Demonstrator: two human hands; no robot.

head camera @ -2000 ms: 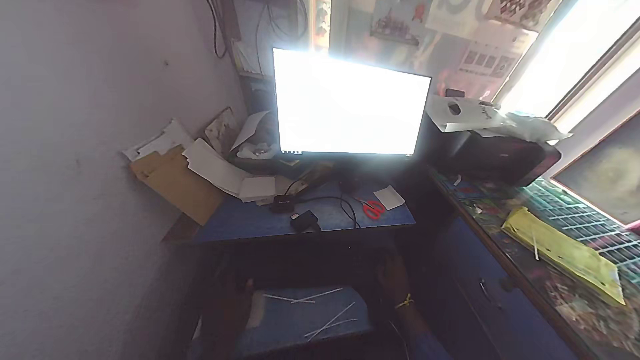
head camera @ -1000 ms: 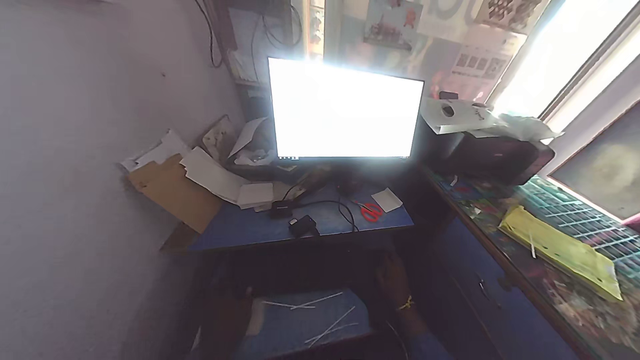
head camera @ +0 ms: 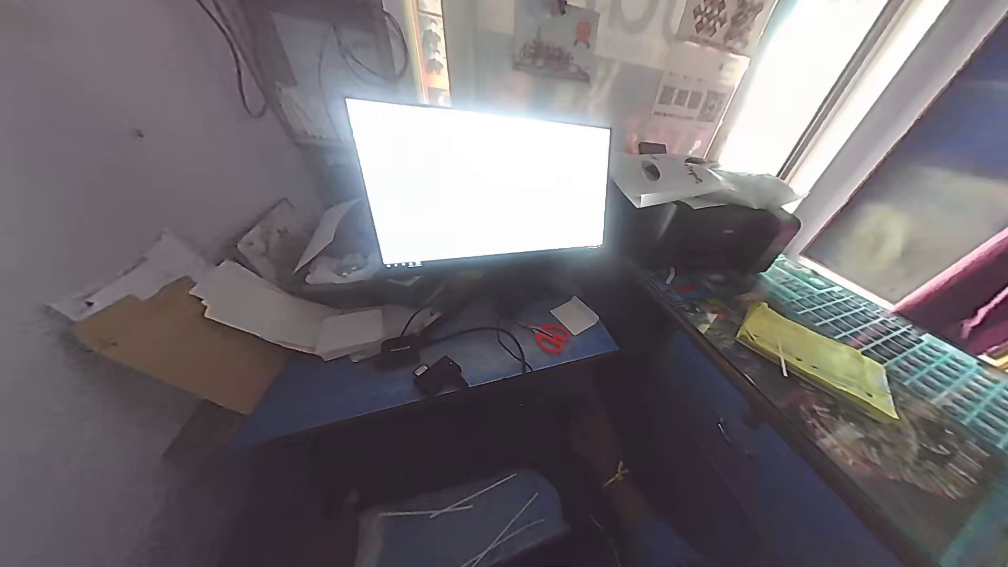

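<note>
My right hand [head camera: 591, 429] is in deep shadow below the desk's front edge, with a yellow band at its wrist; what its fingers touch is too dark to see. Only a dim part of my left hand [head camera: 346, 504] shows, at the left edge of a blue surface [head camera: 425, 531]. Several thin white sticks [head camera: 504, 531] lie loosely across that surface, some crossing. On the blue desk [head camera: 315, 402] above are red-handled scissors [head camera: 551, 339], a white paper square [head camera: 575, 315], a black adapter [head camera: 441, 376] and a black cable [head camera: 508, 339].
A bright monitor [head camera: 488, 181] stands at the back of the desk. Papers [head camera: 268, 315] and a brown cardboard sheet [head camera: 181, 346] lean at the left. On the right counter are a black printer [head camera: 720, 236], a yellow packet [head camera: 819, 358] and a teal grid rack [head camera: 937, 378].
</note>
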